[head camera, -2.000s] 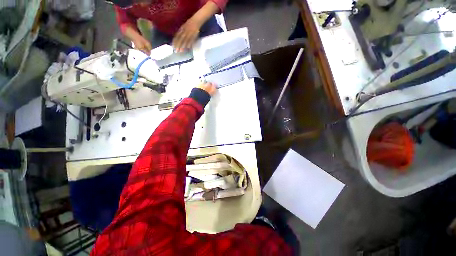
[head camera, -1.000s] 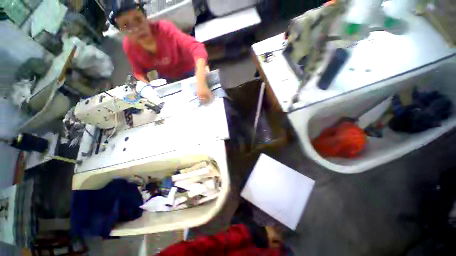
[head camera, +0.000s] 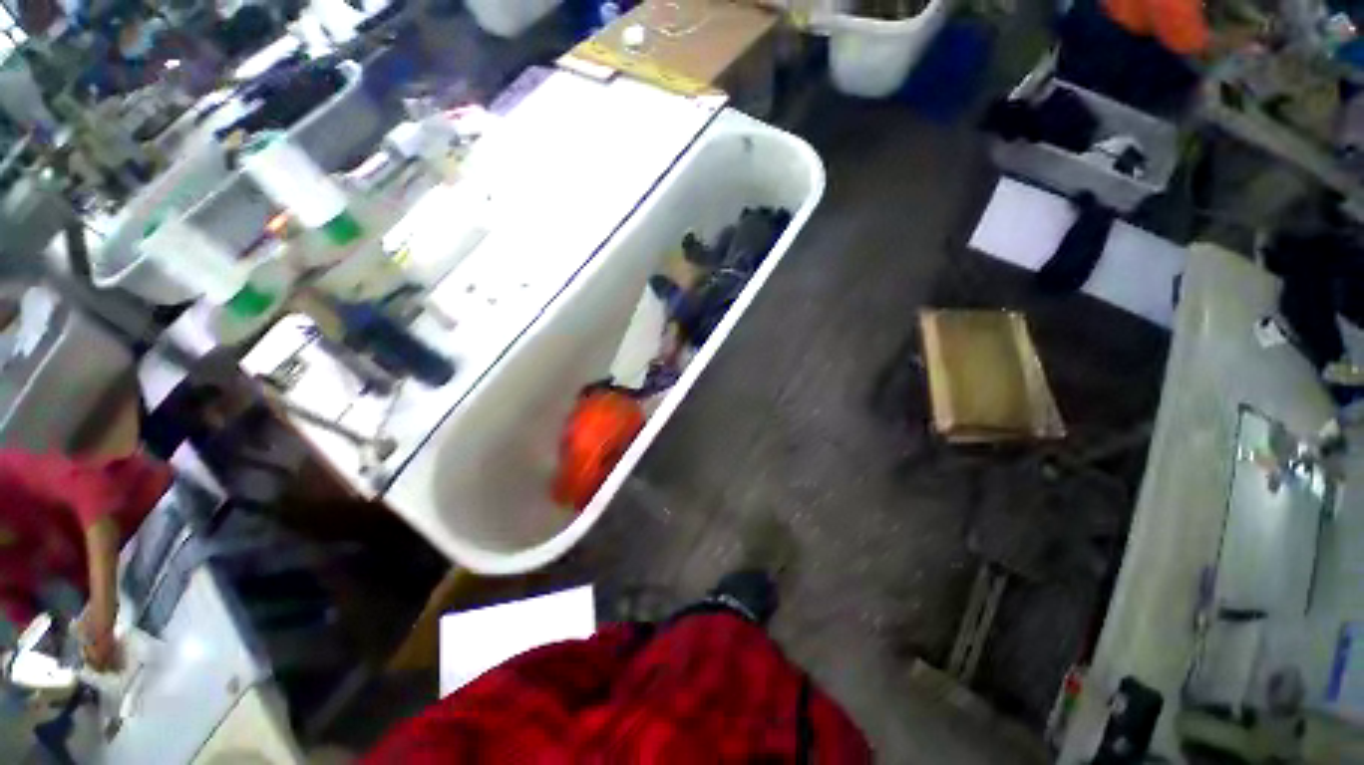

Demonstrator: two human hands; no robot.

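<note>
Neither of my hands is in view; only my red checked clothing shows at the bottom edge. Nearest in front is a long white tub (head camera: 461, 547) attached along a white worktable (head camera: 561, 172). An orange bundle (head camera: 603, 444) lies in its near end, and dark fabric pieces (head camera: 730, 277) lie farther up. A white flat board (head camera: 516, 635) lies low in front of me, partly hidden by my clothing. The picture is blurred.
A person in red (head camera: 68, 516) is at another sewing table (head camera: 187, 673) at the lower left. A wooden-framed stool (head camera: 990, 374) stands on the floor at right. A long pale table (head camera: 1174, 448) edges the right side. A grey bin (head camera: 1092, 142) stands behind.
The view has swung right, away from the sewing machine, which has left view. The white tub with the orange bundle is now central. My right hand, seen earlier on the table, is out of view.
</note>
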